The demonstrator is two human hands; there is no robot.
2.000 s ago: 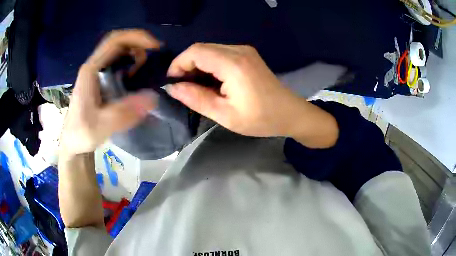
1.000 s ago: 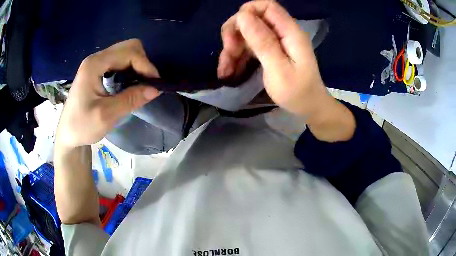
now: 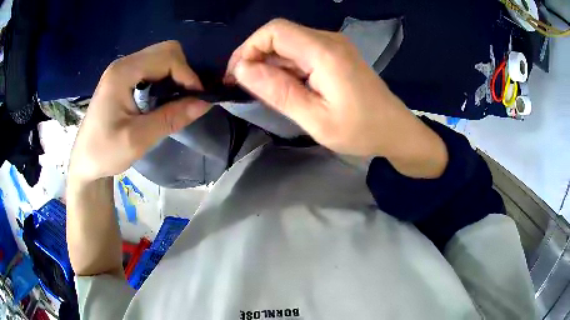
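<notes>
The dark garment piece with a grey inner side (image 3: 187, 164) hangs in folds over the table's front edge, above the apron. My left hand (image 3: 128, 115) grips its dark edge between thumb and fingers, with a bit of grey lining showing inside the curled fingers. My right hand (image 3: 312, 90) is at the same edge, just right of the left fingertips, thumb and forefinger pinched together. A needle or thread cannot be made out, and the right fingertips partly hide the edge.
Dark cloth (image 3: 437, 62) covers the table. A grey curved piece (image 3: 375, 40) lies behind my right hand. Red and yellow scissor handles (image 3: 499, 81) and white rolls (image 3: 517, 67) lie at the right. Blue baskets (image 3: 164, 247) are below left.
My right hand drew away up and right from the edge, then came back down and left to it. My left hand has kept its hold. The grey piece behind is less covered.
</notes>
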